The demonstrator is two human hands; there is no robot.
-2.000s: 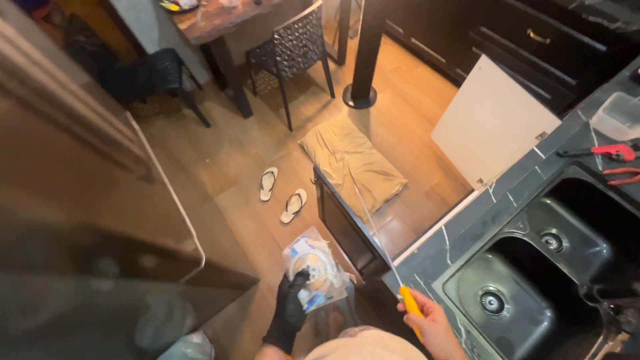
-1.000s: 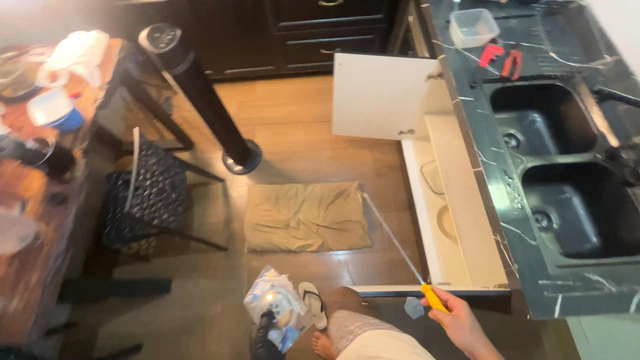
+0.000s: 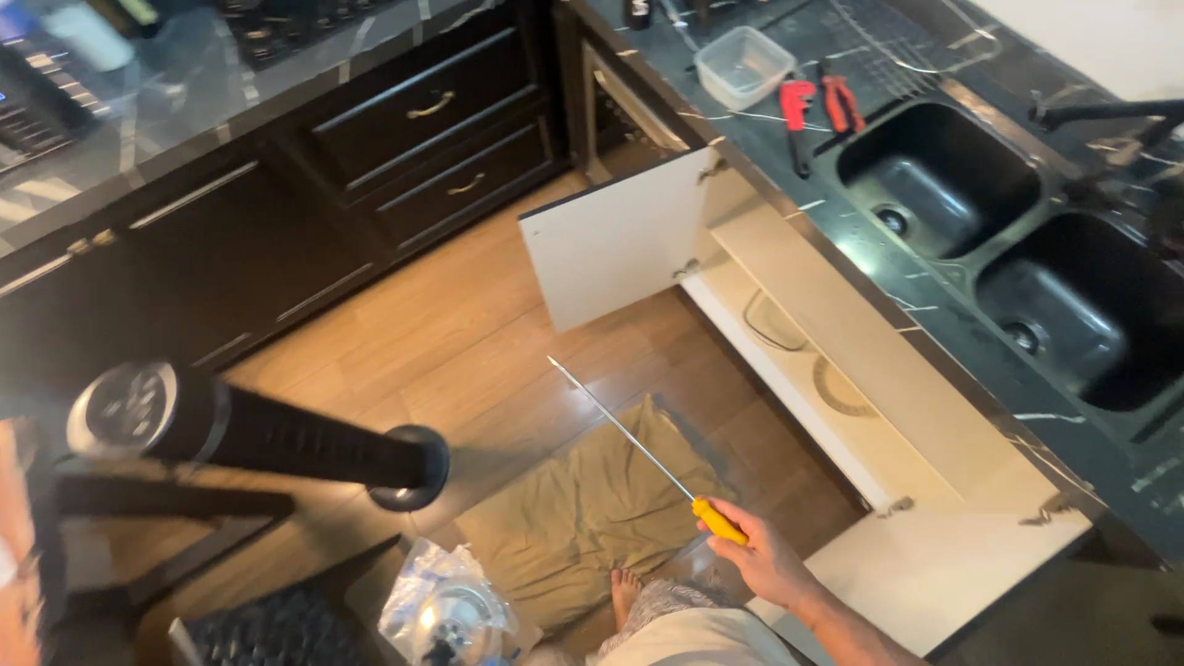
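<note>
My right hand (image 3: 763, 560) grips the yellow handle of a long screwdriver (image 3: 629, 435), whose thin metal shaft points up and left over the floor. A clear plastic bag (image 3: 449, 606) with a round, pale item inside is at the bottom, left of my legs. Only a dark gloved bit of my left hand (image 3: 449, 647) shows against the bag, at the frame's lower edge; its fingers are mostly hidden. Beyond the screwdriver stands the sink cabinet, both white-faced doors (image 3: 620, 240) swung wide, with a shelf board (image 3: 832, 342) inside.
A brown cushion (image 3: 592, 518) lies on the wooden floor by my bare foot. A black tower fan (image 3: 314, 435) stands left, near a black chair (image 3: 268, 629). On the dark counter are a clear plastic tub (image 3: 745, 67), a red-handled wrench (image 3: 796, 116), red pliers (image 3: 840, 102) and a double sink (image 3: 943, 180).
The view has turned and moved toward the sink cabinet. The bag is still by my left hand, and the screwdriver remains in my right hand. The sandals seen earlier are out of view.
</note>
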